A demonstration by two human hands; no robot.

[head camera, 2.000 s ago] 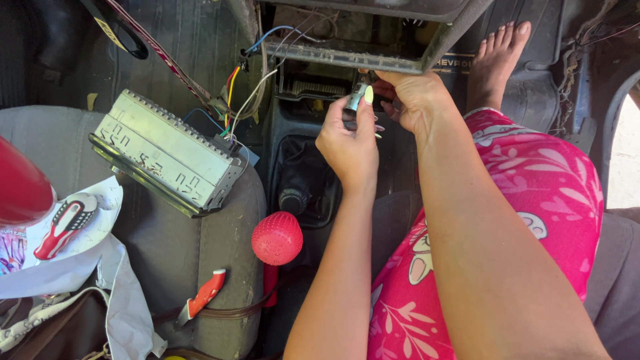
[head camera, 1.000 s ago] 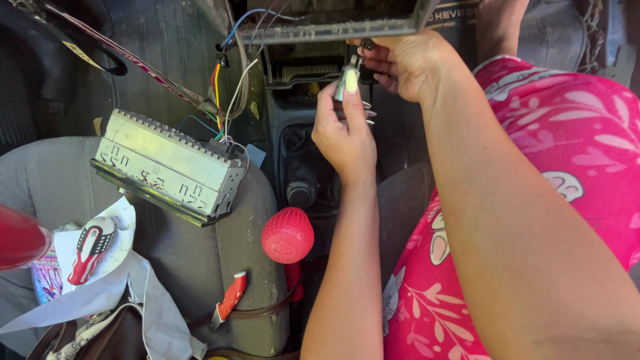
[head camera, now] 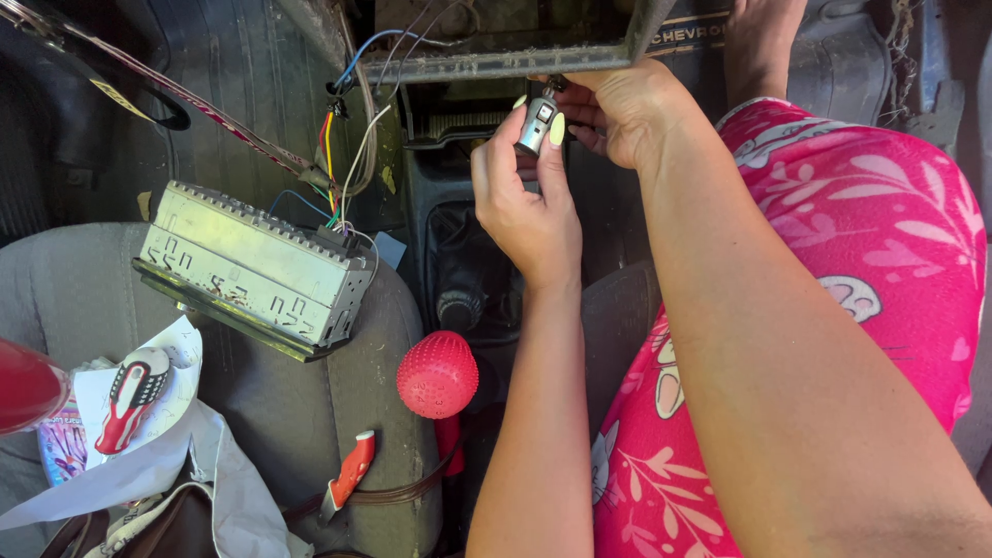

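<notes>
Below the empty radio opening of a car dashboard [head camera: 511,68], my left hand [head camera: 535,186] pinches a small metal cylindrical socket [head camera: 539,124] between thumb and forefinger, likely a car lighter socket. My right hand [head camera: 612,116] is at the socket's upper end, its fingertips on a dark connector [head camera: 556,82]; part of that hand is hidden under the dashboard frame. A metal car stereo [head camera: 252,267] lies tilted on the grey seat at the left. Red, yellow, white and blue wires [head camera: 332,155] run from it up to the dashboard.
A red gear-shift-like knob [head camera: 438,374] and a dark gear lever [head camera: 459,308] stand between the seats. On the left seat are an orange-handled knife [head camera: 349,473], a red and white screwdriver handle [head camera: 132,399], papers [head camera: 182,349] and a bag [head camera: 240,488]. A strap [head camera: 178,101] hangs at upper left.
Both hands stay together at the metal socket under the dashboard. The socket's side with small square openings now shows more plainly. The view has shifted slightly.
</notes>
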